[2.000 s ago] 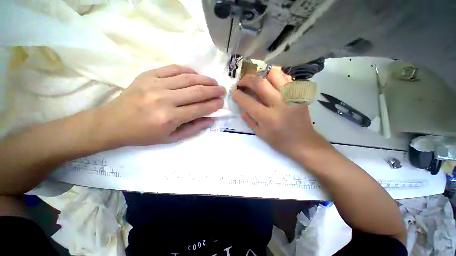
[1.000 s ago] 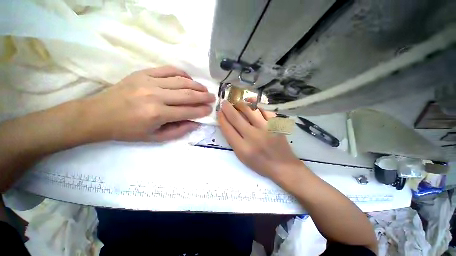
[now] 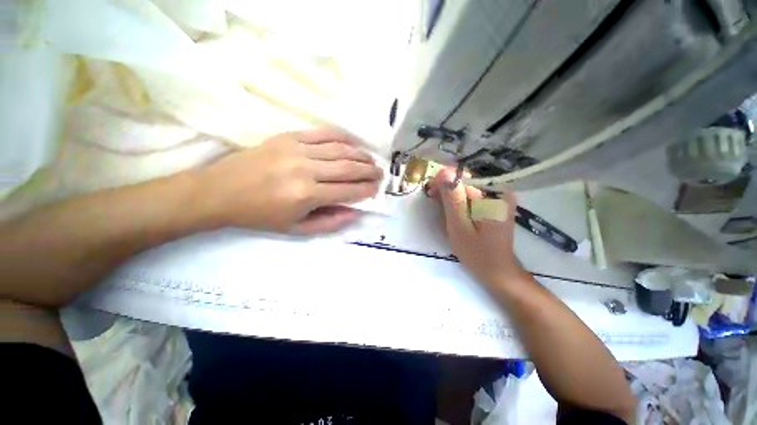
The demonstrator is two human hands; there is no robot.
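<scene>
White and cream fabric (image 3: 207, 91) is spread left of the needle area. My left hand (image 3: 290, 183) lies palm down on it, fingers together, fingertips at its right edge, thumb side low near the table. The presser foot (image 3: 396, 170) is just right of these fingertips. My right hand (image 3: 477, 228) is right of the foot, fingers bent beside the brass-coloured guide (image 3: 417, 171); whether they grip anything is unclear. A ribbed beige band (image 3: 489, 209) shows at its fingers. The machine head (image 3: 548, 91) hangs above.
Black thread snips (image 3: 545, 230) and a white-handled tool (image 3: 595, 228) lie right of my right hand. A black cup-like container (image 3: 654, 292) and a small metal piece (image 3: 615, 306) are farther right. Printed scales mark the table's front edge (image 3: 349, 328). Crumpled fabric (image 3: 145, 357) hangs below left.
My right hand has drawn away from the fabric edge to the right, its fingers now bent near the guide. My left hand stays on the fabric. The camera view has shifted and turned.
</scene>
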